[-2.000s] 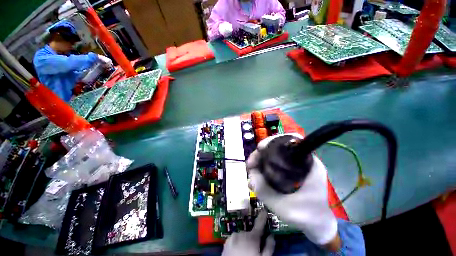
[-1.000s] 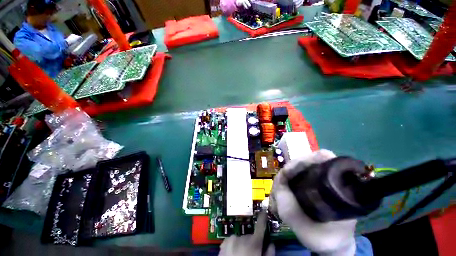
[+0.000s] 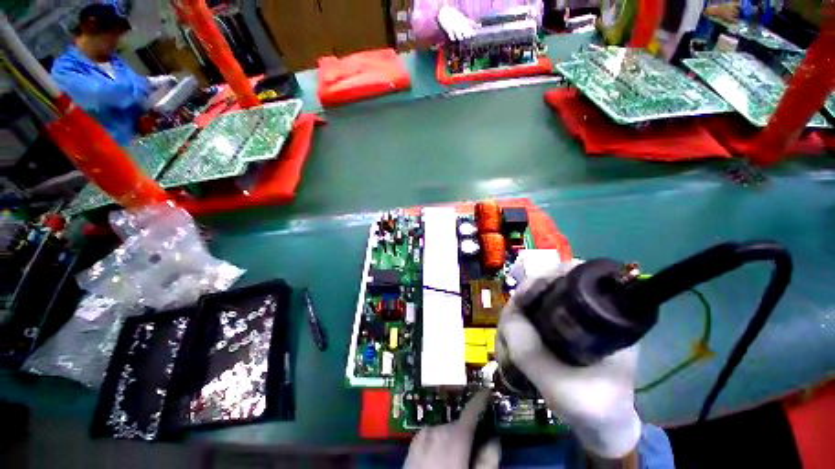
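The green power supply board [image 3: 389, 311] lies parts-up on a red foam pad [image 3: 375, 414] in front of me. A long white heatsink [image 3: 443, 302] stands along it. My gloved right hand [image 3: 572, 371] grips the thick black electric screwdriver [image 3: 586, 311] over the board's near right part. Its bit is hidden by my hand. My gloved left hand [image 3: 453, 438] is at the board's near edge, partly cut off by the frame, its index finger reaching to the parts near the yellow blocks [image 3: 479, 345]. I cannot tell whether it holds something; a dark shape shows beside the finger.
A black parts tray [image 3: 234, 359] with silvery hardware lies left, with a pen-like tool [image 3: 314, 319] beside it and a crumpled plastic bag [image 3: 160, 261] behind. A green-yellow wire [image 3: 700, 348] is right. Boards on red pads, red-wrapped posts [image 3: 101, 151] and coworkers are beyond.
The screwdriver and right hand moved right, off the transformer area, then slightly back left over the last second. The left finger stays near the same spot. The view shifted; the coworker's board opposite is turned.
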